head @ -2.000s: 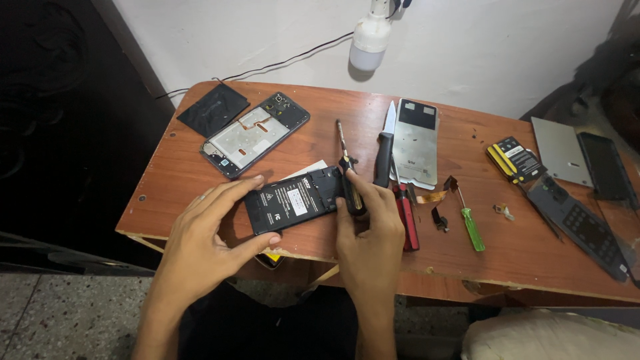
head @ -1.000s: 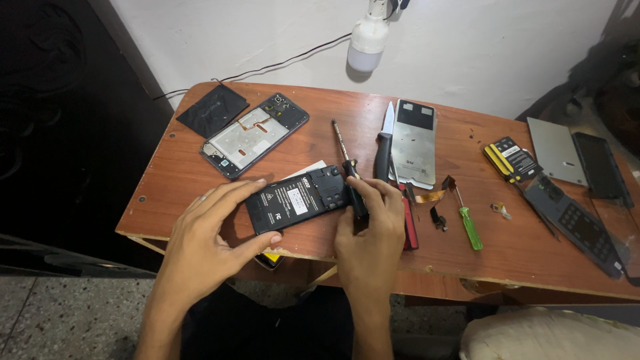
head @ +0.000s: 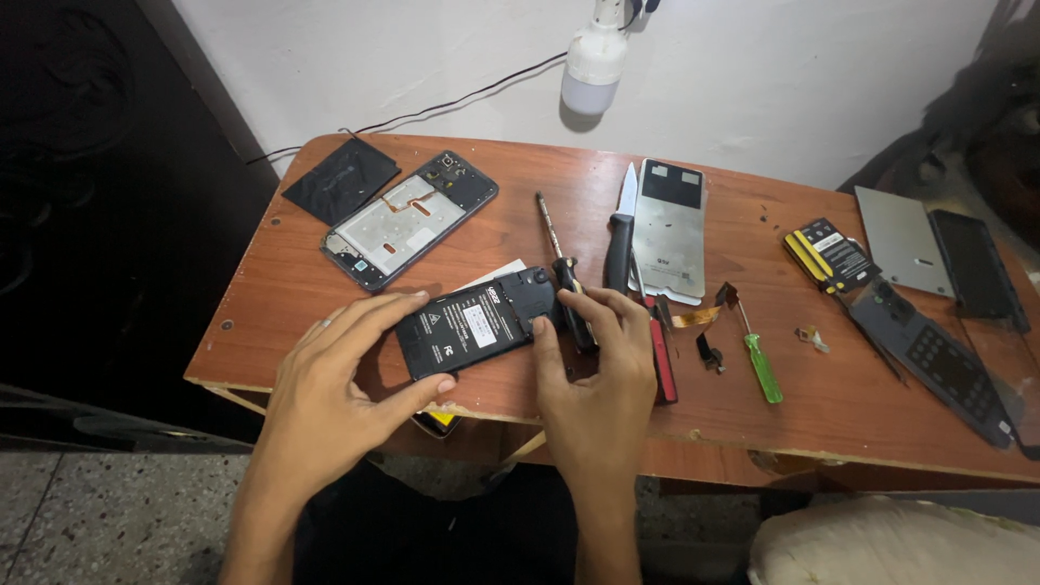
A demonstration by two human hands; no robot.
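Observation:
My left hand (head: pixel 341 382) grips the lower end of a black smartphone (head: pixel 479 321) that lies back up with its cover off, showing a labelled battery. My right hand (head: pixel 597 366) is at the camera end, its thumb at the phone's near edge and its fingers on the dark handle of a screwdriver (head: pixel 574 296). The screwdriver's worn shaft points away from me; whether the fingers grip the handle firmly I cannot tell. A white piece (head: pixel 508 269) shows behind the phone. Right of the hand lies a red-handled tool (head: pixel 662 361), partly hidden.
An opened phone frame (head: pixel 406 219) and a black panel (head: pixel 341 179) lie at the back left. A knife (head: pixel 623 236), a phone back cover (head: pixel 670 236), flex cables (head: pixel 709 349), a green screwdriver (head: pixel 761 366), a battery (head: pixel 829 256) and a keypad phone part (head: pixel 926 357) lie rightward. A bulb (head: pixel 593 73) hangs above.
My right thumb has come out to the phone's near edge, and the fingers have shifted on the dark screwdriver handle. My left hand and the phone have barely moved.

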